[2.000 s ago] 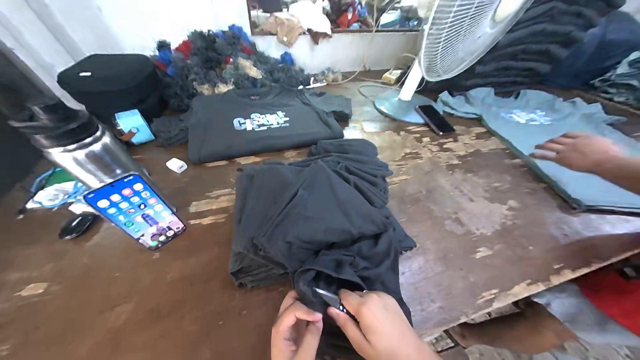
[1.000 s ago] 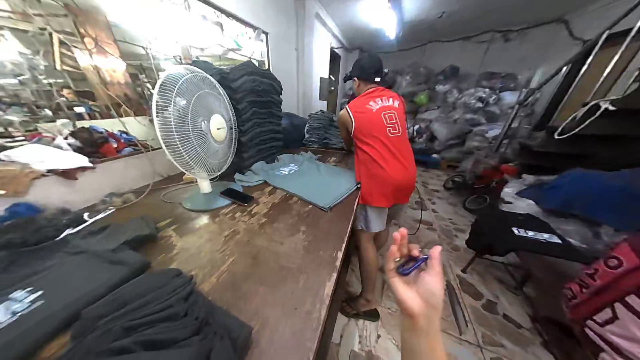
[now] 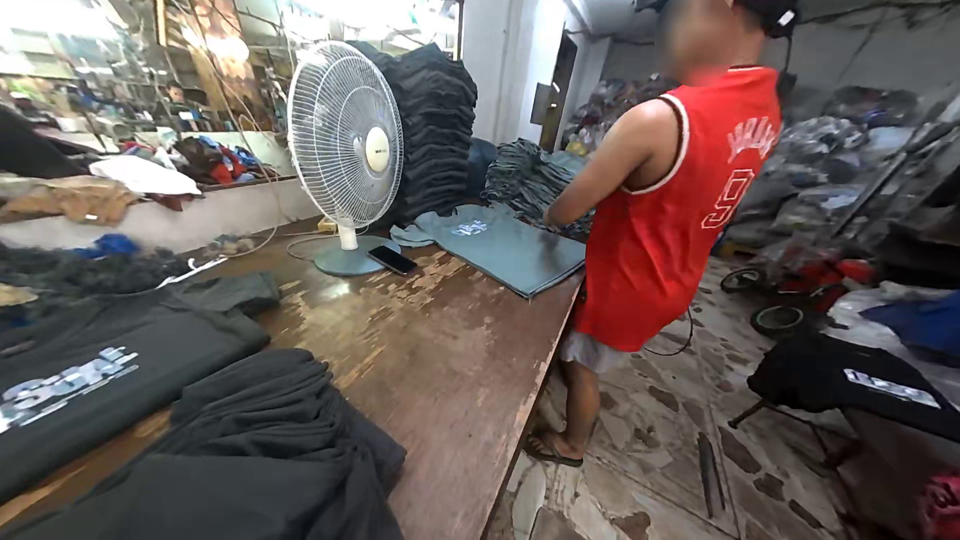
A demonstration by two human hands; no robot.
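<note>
Neither of my hands shows in the head view. Dark folded shirts [image 3: 247, 442] lie heaped at the near left of the wooden table [image 3: 457, 367]. Beside them, further left, is a dark shirt with a pale print [image 3: 150, 352]. A grey-blue folded shirt [image 3: 510, 251] rests near the table's right edge, in front of a person in a red jersey [image 3: 667, 217]. That person's forearm reaches over the far side of the table, by a pile of grey-blue garments [image 3: 525, 176]; the hand is partly hidden.
A white fan [image 3: 349, 142] stands on the table with a dark phone [image 3: 392, 259] by its base. Behind it rises a tall stack of dark garments [image 3: 435, 127]. At right are a stool draped with a black printed shirt [image 3: 862, 382], a small red wheeled vehicle [image 3: 810, 285] and plastic-wrapped bundles [image 3: 832, 165].
The view has swung right since the first frame. The hand with a small purple-and-dark tool, raised one second ago, has left view. The person in red has turned, an arm now reaching over the table.
</note>
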